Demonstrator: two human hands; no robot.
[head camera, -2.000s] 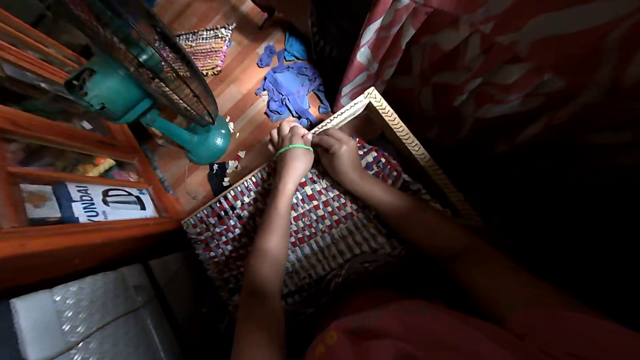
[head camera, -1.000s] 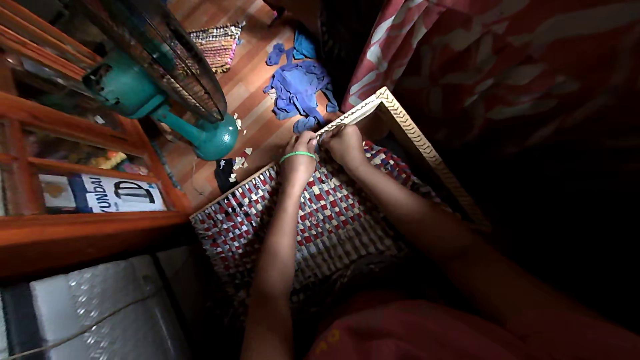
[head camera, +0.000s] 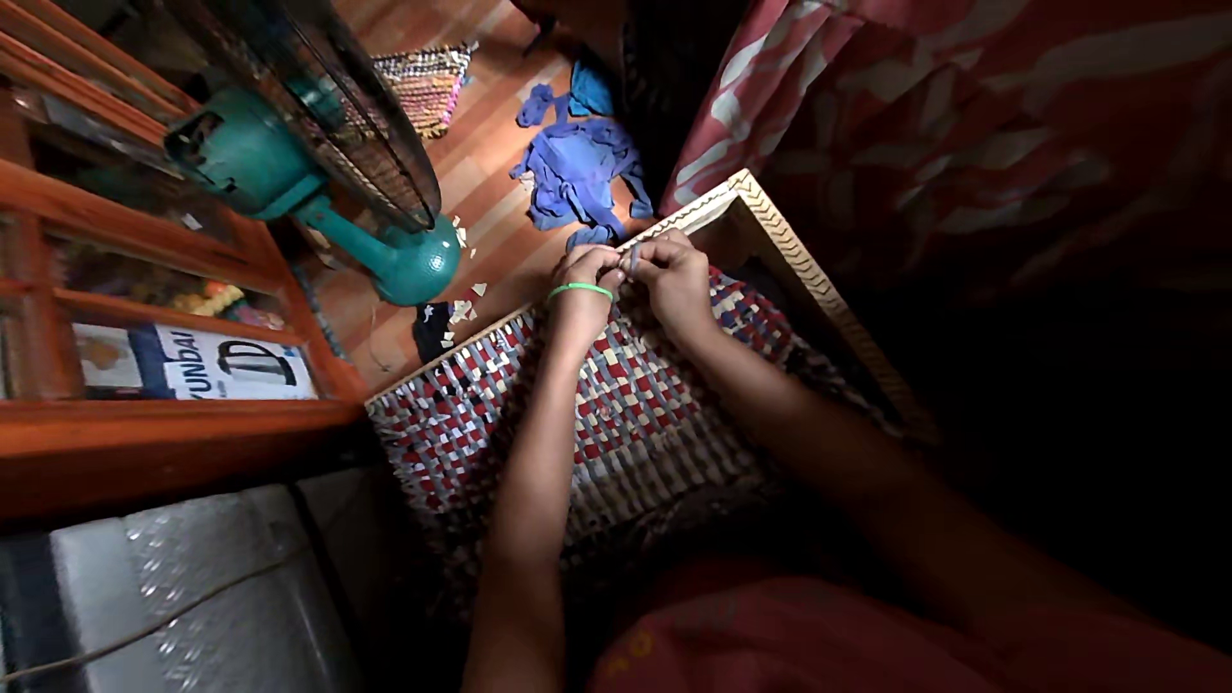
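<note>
A woven rag mat (head camera: 635, 395) of red, white, grey and dark fabric strips is stretched on a wooden frame (head camera: 804, 265) whose edge bears a row of zigzag marks or pegs. My left hand (head camera: 584, 279), with a green band at the wrist, is at the frame's far edge, its fingertips pinched together. Close beside it, my right hand (head camera: 674, 279) pinches a thin greyish fabric strip (head camera: 632, 260) between thumb and finger. Whether my left fingers also grip the strip is hard to tell. The near part of the mat lies in shadow.
A green electric fan (head camera: 385, 255) stands on the wooden floor at left, near blue cloth pieces (head camera: 582, 168), small scraps (head camera: 462, 310) and another woven mat (head camera: 423, 87). A wooden cabinet (head camera: 192, 414) is at left, a plastic-wrapped object (head camera: 192, 587) below it. Red patterned cloth (head camera: 866, 115) hangs at right.
Both hands stay at the frame's far edge. My right hand's fingers have shifted, and a greyish strip now shows between them. The view has moved slightly.
</note>
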